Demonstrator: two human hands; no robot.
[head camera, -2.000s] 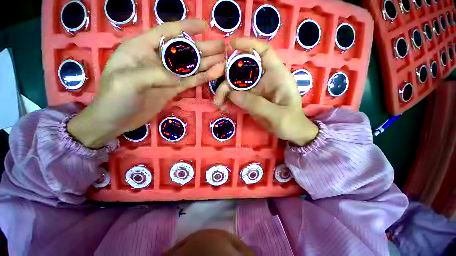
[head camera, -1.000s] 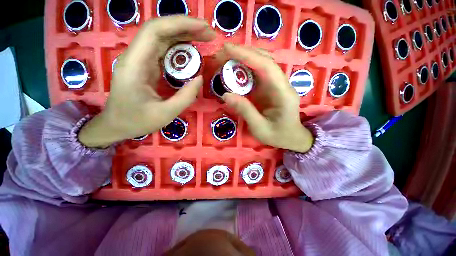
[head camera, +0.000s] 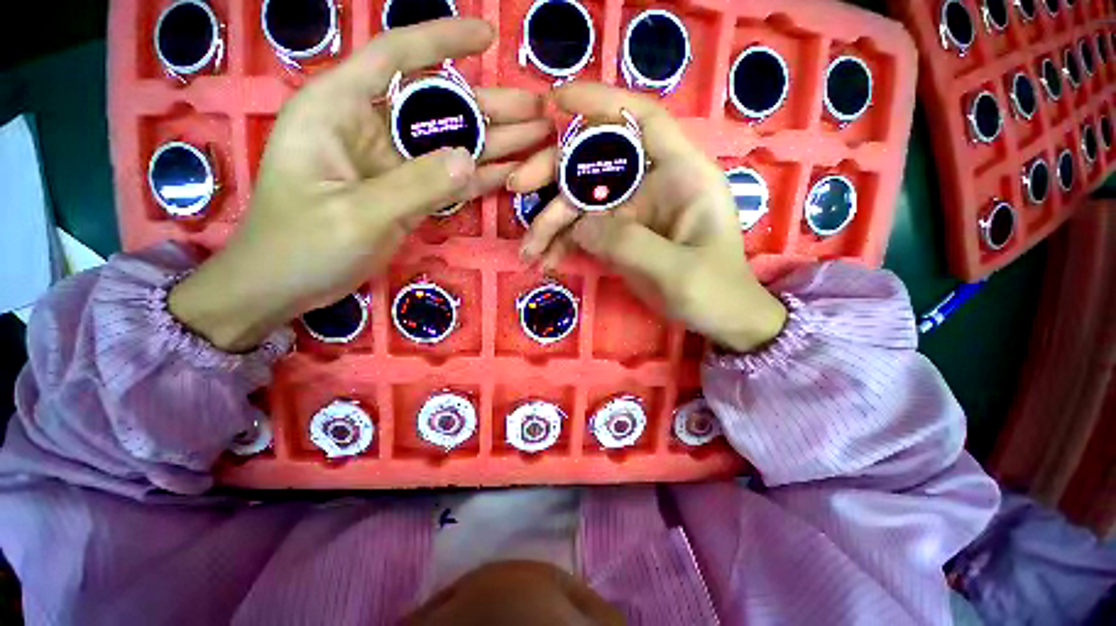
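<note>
My left hand (head camera: 324, 184) holds a round smartwatch (head camera: 437, 116) face up, its thumb on the lower part of the black screen, which shows white text. My right hand (head camera: 667, 226) holds a second smartwatch (head camera: 601, 166) face up beside it, with white text and a red round spot low on its screen. Both are held above a coral foam tray (head camera: 483, 257). Upper tray rows hold dark-faced watches, the third row has lit ones (head camera: 425, 313), and the bottom row holds face-down watches (head camera: 447, 419) with white backs.
A neighbouring coral tray (head camera: 948, 184) of watches lies at the upper right. A blue and white pen (head camera: 948, 306) is on the green bench right of the main tray. White paper (head camera: 22, 220) lies at the left. Purple fabric (head camera: 1040, 556) shows at the lower right.
One second ago both held watches showed their white backs; now their screens face up. Two seconds ago the screens showed red marks; now they show white text. My left thumb has moved onto its screen.
</note>
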